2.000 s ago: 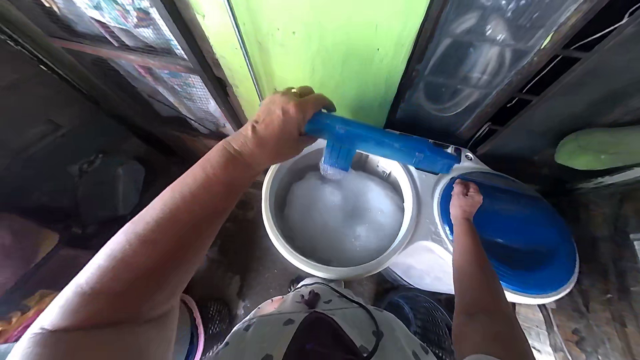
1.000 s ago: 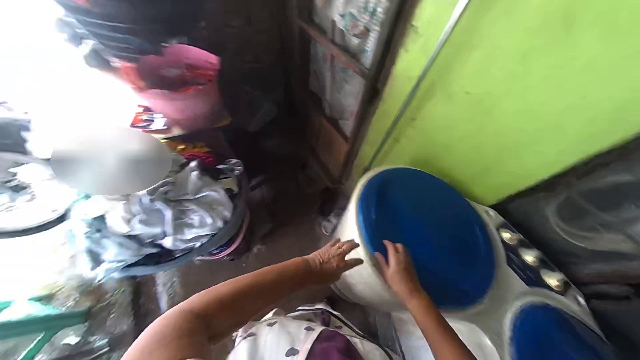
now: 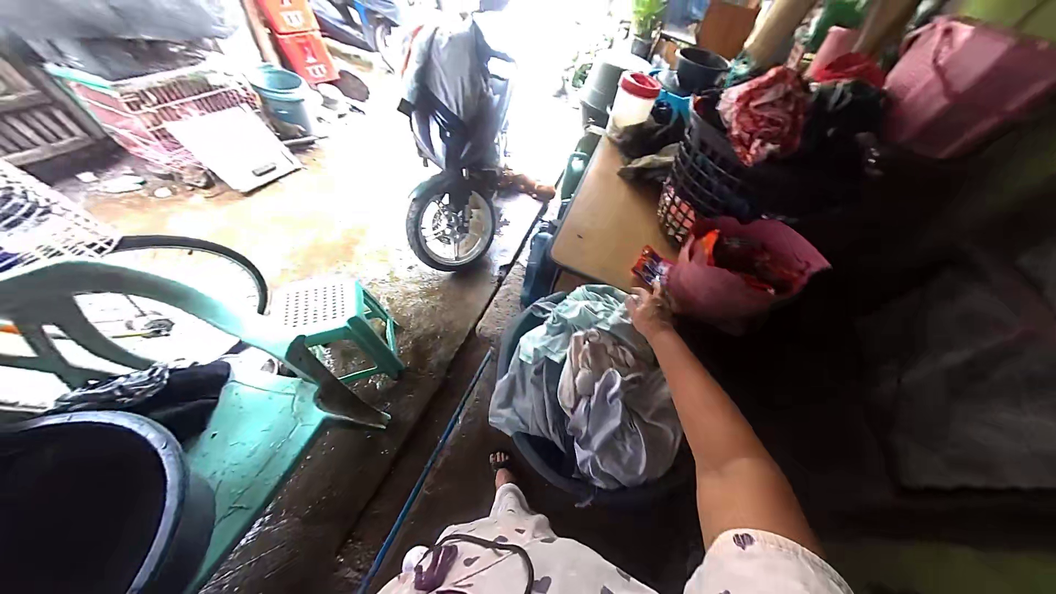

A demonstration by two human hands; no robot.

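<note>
My right hand (image 3: pixel 649 312) reaches forward to the table's near edge, its fingers at a small red and blue packet (image 3: pixel 650 266); whether they grip it cannot be told. Beside the packet stands a pink bag (image 3: pixel 714 293) with red and orange packaging inside. Below my hand, a dark round tub (image 3: pixel 544 462) on the floor is heaped with pale, wet-looking clothes (image 3: pixel 602 388). My left hand is out of the view.
A wooden table (image 3: pixel 602 214) bears a black plastic basket (image 3: pixel 701 173) of clothes. At left are a green plastic chair (image 3: pixel 256 437), a green stool (image 3: pixel 363 322) and a dark basin (image 3: pixel 165 478). A covered motorcycle (image 3: pixel 454 124) stands ahead; a blue pole (image 3: pixel 429 462) lies on the wet floor.
The view has swung left, away from the washing machine. Both hands were at its blue lid; now my right hand is at the packet by the pink bag and my left hand has left the view.
</note>
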